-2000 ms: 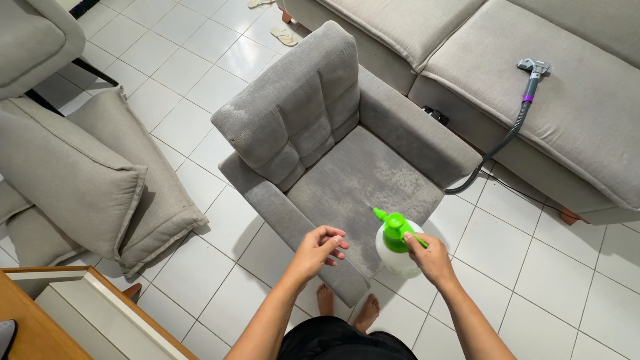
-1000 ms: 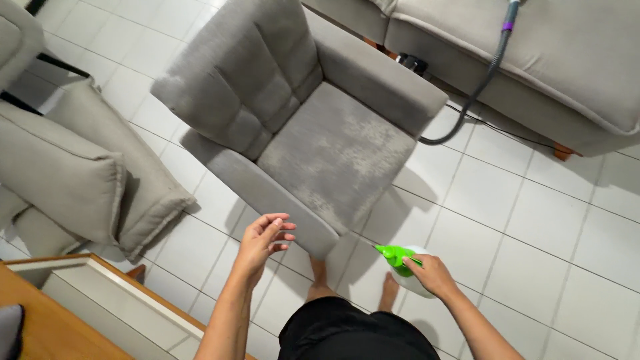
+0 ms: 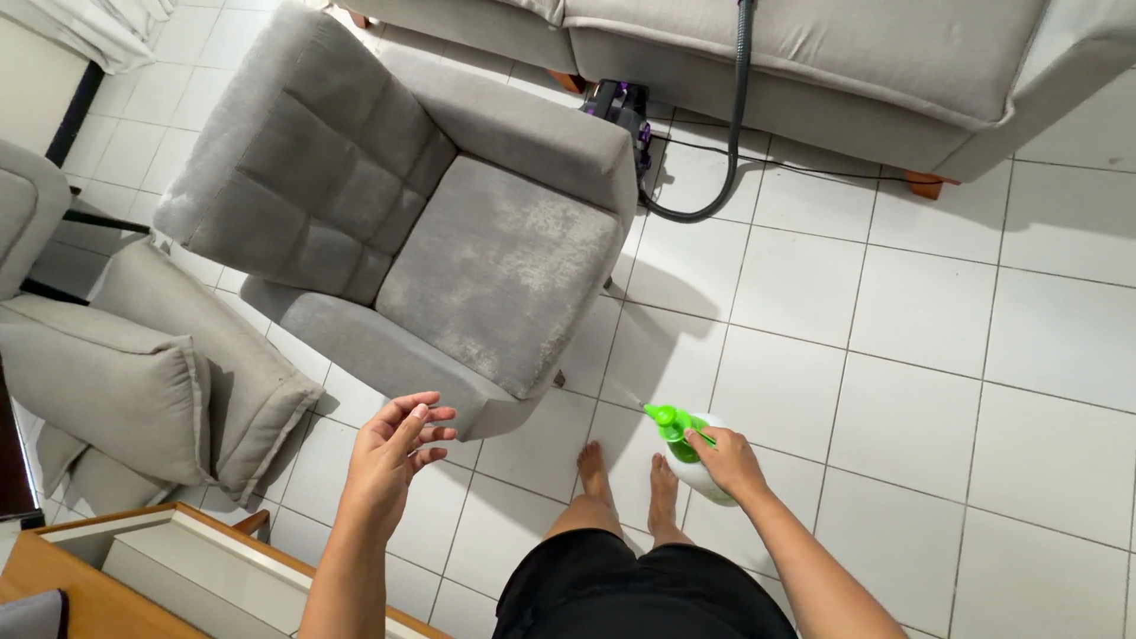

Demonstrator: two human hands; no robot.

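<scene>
My right hand (image 3: 729, 461) grips the green head of a pump spray bottle (image 3: 703, 477) with a whitish body. Its nozzle points up and left toward the armchair, and a faint spray shows at the tip. My left hand (image 3: 401, 444) is raised with fingers apart and slightly curled, holding nothing, just in front of the chair's near armrest. The grey upholstered armchair (image 3: 461, 266) has a tufted backrest, and pale uneven patches mark its seat.
Behind the armchair are a long beige sofa (image 3: 799, 80) and a vacuum machine (image 3: 619, 111) with a black hose (image 3: 735, 133). Beige cushions (image 3: 115, 390) lie at the left. A wooden-edged cabinet (image 3: 204, 559) stands at the lower left, on white floor tiles.
The view has shifted, showing more floor at the right. The bottle, in front of the seat two seconds ago, is now over the floor beside the chair. My left hand stays raised and empty.
</scene>
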